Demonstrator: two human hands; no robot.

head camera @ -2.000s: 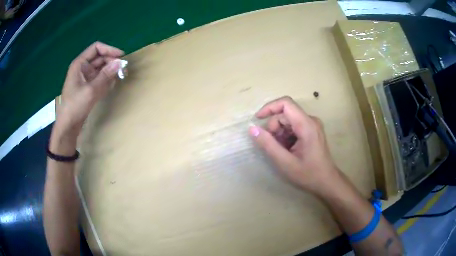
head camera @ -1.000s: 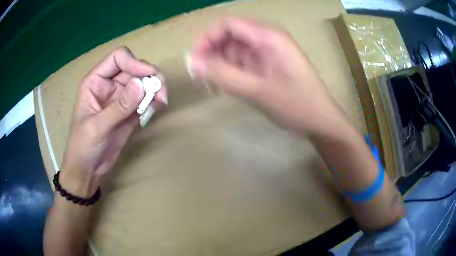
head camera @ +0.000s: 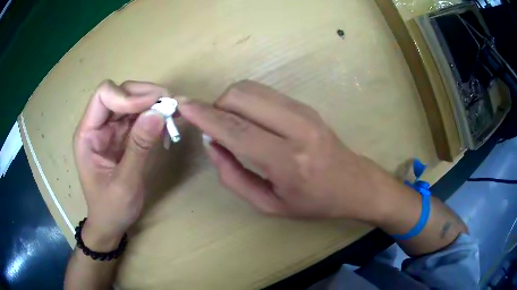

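Note:
A small white plastic part (head camera: pixel 172 129), shaped like an earbud with a rounded head and a short stem, is pinched between the thumb and finger of my left hand (head camera: pixel 127 133), above the tan board. Its stem points down and has a shiny end. My right hand (head camera: pixel 283 150) is just to the right, with its index fingertip at or against the part's head. Its thumb is apart and lower. A pale spot shows at the right thumb tip; I cannot tell whether it is the nail or a small piece.
The tan board (head camera: pixel 283 51) lies under both hands, with a small dark spot (head camera: pixel 340 33) at its upper right. A cardboard strip and a film-wrapped tray (head camera: pixel 448 79) holding dark items stand at the right. A green surface (head camera: pixel 51 39) lies at the upper left.
My right hand has come in from the right to the part in my left hand. My left hand has moved right and down from the board's upper left. The view has shifted.

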